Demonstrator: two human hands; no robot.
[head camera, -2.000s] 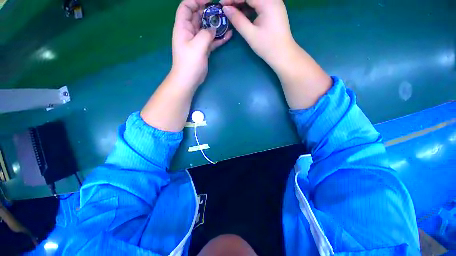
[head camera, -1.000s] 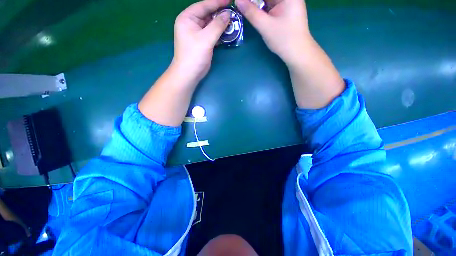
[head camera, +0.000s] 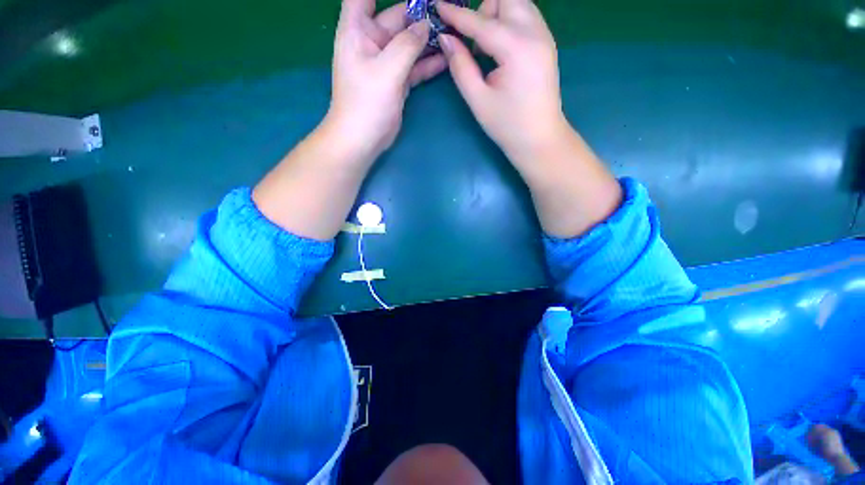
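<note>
A small dark round unit with silvery and purplish glints is at the top edge of the view, partly hidden by fingers. My left hand holds it from the left, thumb on its face. My right hand is at its right side, thumb and fingertips touching it. Whether the right fingers pinch a wire or part of the unit is too small to tell. Both hands are over the green work surface, and their upper parts reach the picture's edge.
A white disc with a thin cord is taped near the table's front edge. A black ribbed box with cables stands at left. A grey metal bracket sticks in from the left. A dark object is at the right edge.
The right fingers, raised to the unit's upper right one second ago, are now on its face and lower right side. The unit sits nearer the top edge. The whole view has shifted slightly.
</note>
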